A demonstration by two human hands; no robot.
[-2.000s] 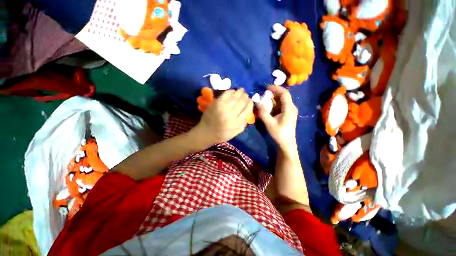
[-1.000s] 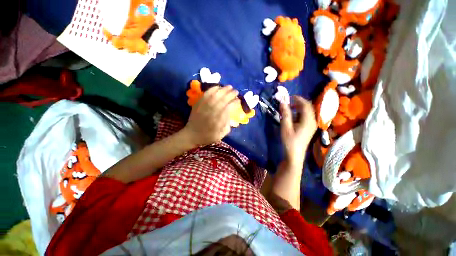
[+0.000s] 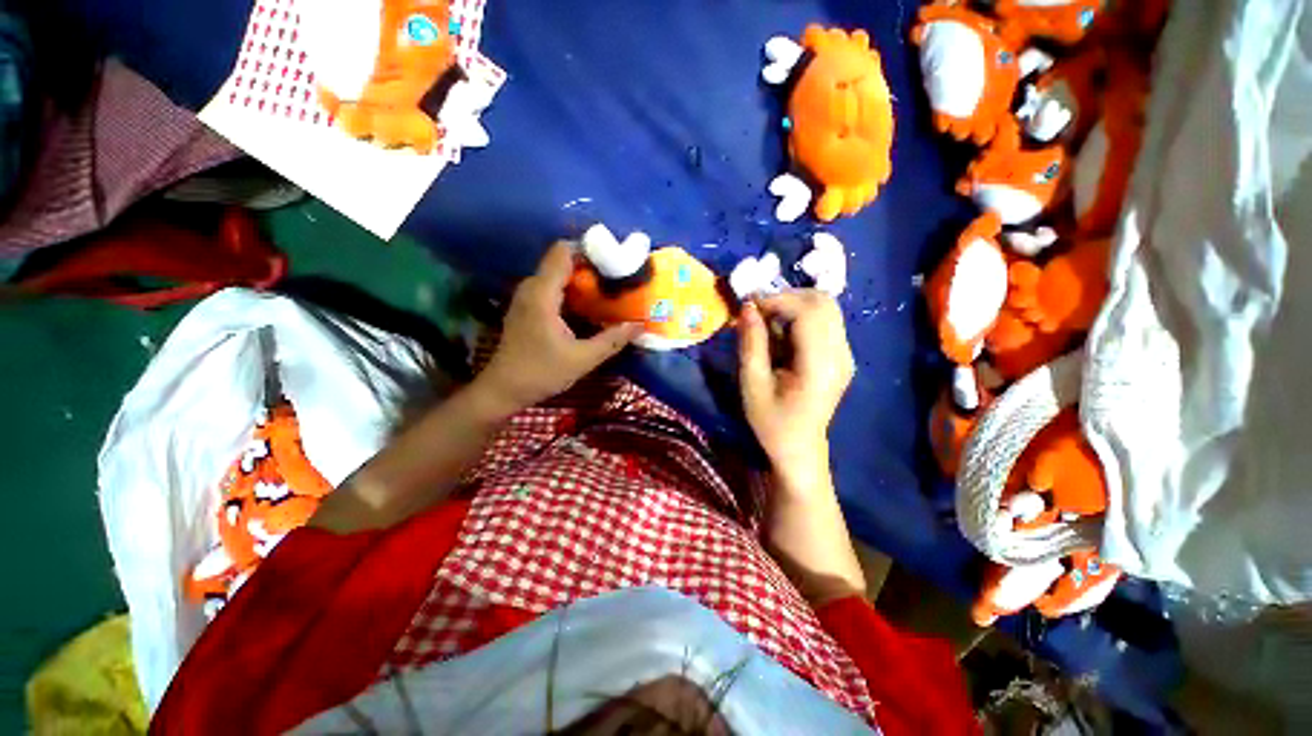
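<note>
My left hand (image 3: 544,328) holds an orange plush crab body (image 3: 676,292) by its left end, over the near edge of the blue cloth. Its blue eyes show, and a white claw (image 3: 616,253) is at its upper left side. My right hand (image 3: 797,370) is just right of the body, fingertips pinched together by its right end. Any needle or thread between them is too thin to see. Two white claws, one at the fingertips (image 3: 755,275) and one to its right (image 3: 823,265), show above my right hand.
Another plush crab (image 3: 840,124) with white claws lies beyond my right hand. A sample crab (image 3: 407,75) lies on a printed sheet (image 3: 377,199) at upper left. A crab pile (image 3: 1025,295), white woven ring (image 3: 984,475) and white sack (image 3: 1223,316) are at right. A white bag (image 3: 158,431) of crabs is at lower left.
The held crab body has turned so its eyes show. My right hand has moved left to its right end, away from the dark snips seen beside it earlier.
</note>
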